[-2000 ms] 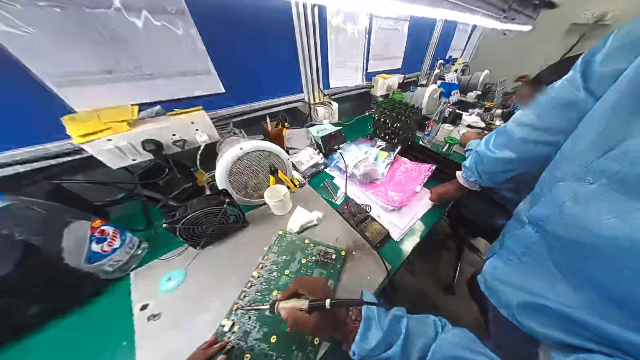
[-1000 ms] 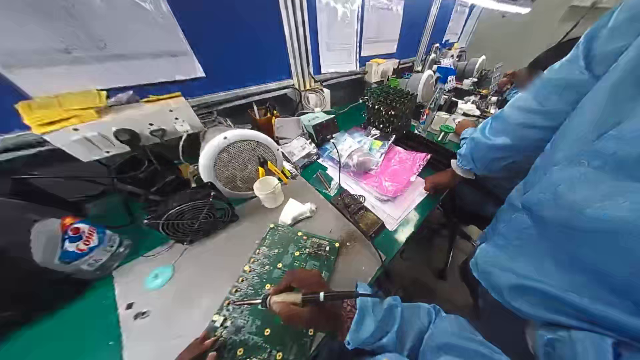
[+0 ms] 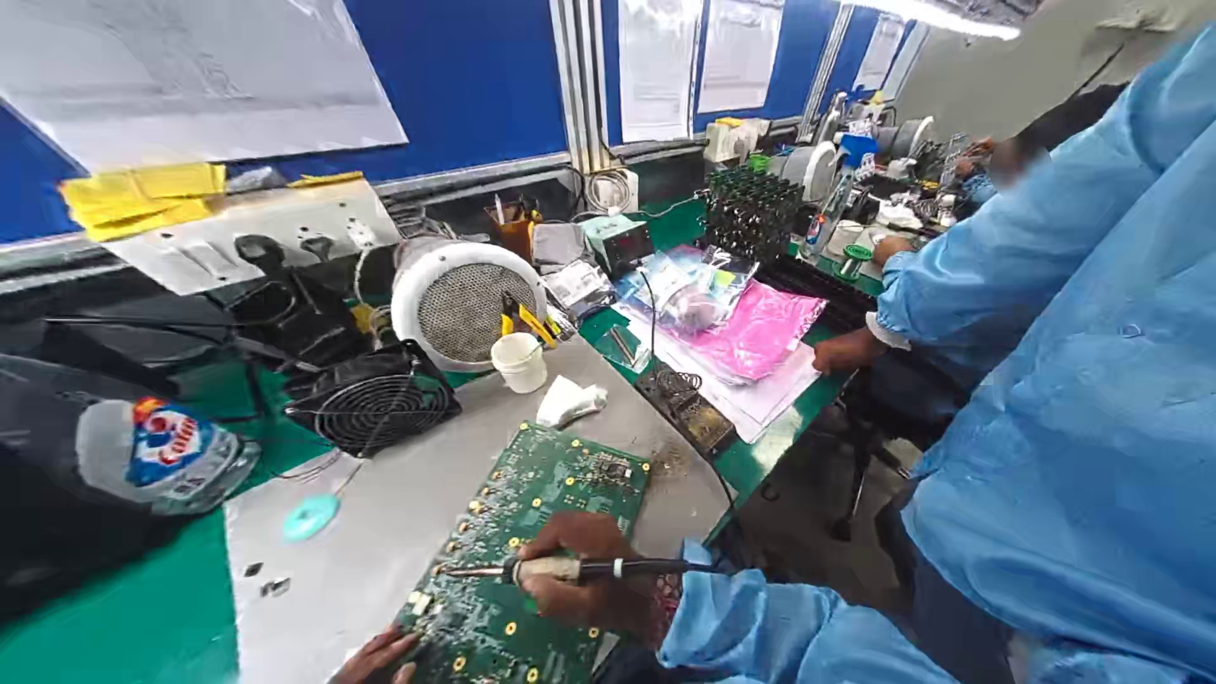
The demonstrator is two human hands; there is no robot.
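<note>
A large green printed circuit board (image 3: 560, 484) lies on a grey mat (image 3: 380, 551). My right hand (image 3: 584, 575) grips a soldering iron (image 3: 551, 569) by its handle, with the tip pointing left over the board's left edge. Whether the tip touches a part cannot be told. At the bottom of the view, my left hand (image 3: 380, 655) has its fingers at the board's lower left edge; most of it is cut off. Beyond the board's far edge sit a crumpled white tissue (image 3: 568, 401) and a white cup (image 3: 520, 362).
A small black fan (image 3: 380, 408), a round mesh-fronted device (image 3: 470, 304), yellow-handled cutters (image 3: 530, 318) and a plastic bottle (image 3: 171, 456) stand left and behind. A soldering iron stand (image 3: 689, 404) and pink bag (image 3: 765, 328) lie right. A person in blue (image 3: 1073, 380) stands close by.
The view has shifted slightly. My right hand keeps its grip on the soldering iron over the board, and my left hand stays at the board's lower left edge.
</note>
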